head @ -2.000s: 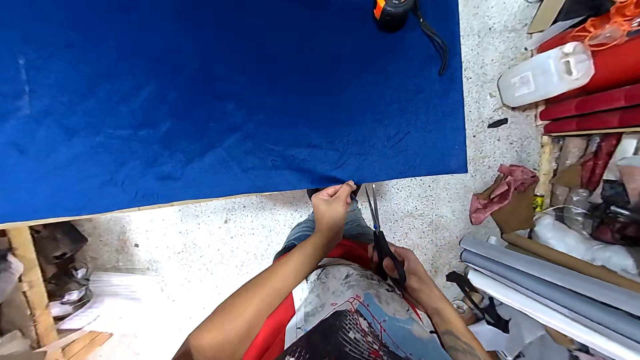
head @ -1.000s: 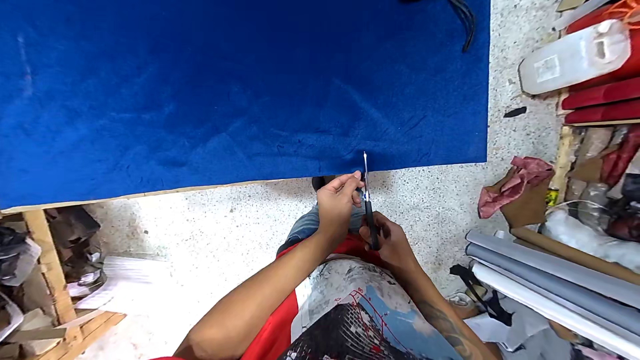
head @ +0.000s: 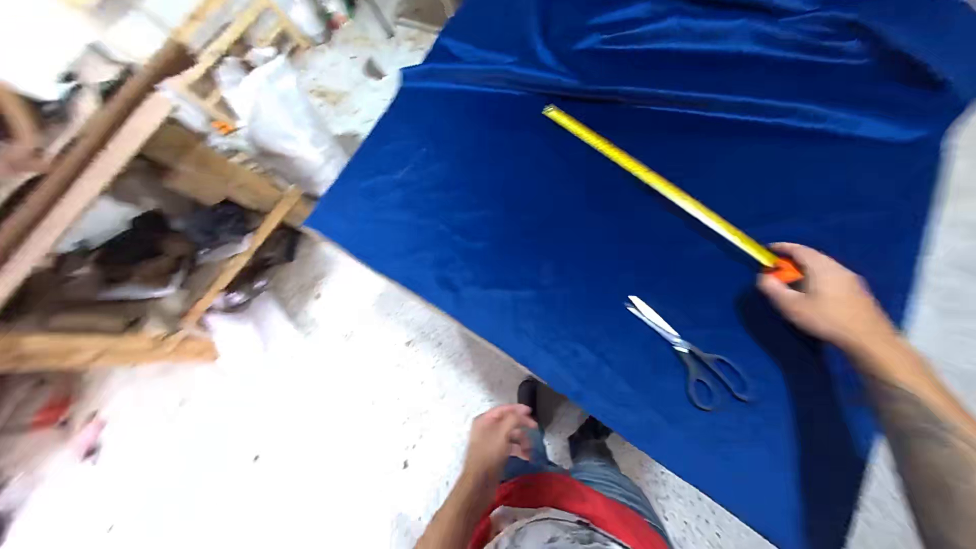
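Note:
My right hand [head: 827, 297] grips the orange case of a tape measure [head: 785, 271] over the blue fabric [head: 534, 221]. The tape's yellow blade [head: 656, 183] is pulled out and points toward the upper left above the cloth. Scissors with black handles [head: 690, 358] lie on the fabric below the blade, their tips slightly apart. My left hand [head: 499, 435] is off the fabric's near edge, in front of my body; it is blurred, with its fingers partly bent, and nothing shows in it.
Folds [head: 732, 99] run across the far part of the cloth. Wooden boards [head: 99, 351], a white plastic bag [head: 282, 114] and piled dark scraps stand at the left. The pale speckled floor [head: 343, 427] lies beside the fabric's near edge.
The scissors, earlier in my right hand, now lie on the fabric. My right hand now holds the tape measure with its blade out. My left hand has left the cloth's edge. The view has turned strongly.

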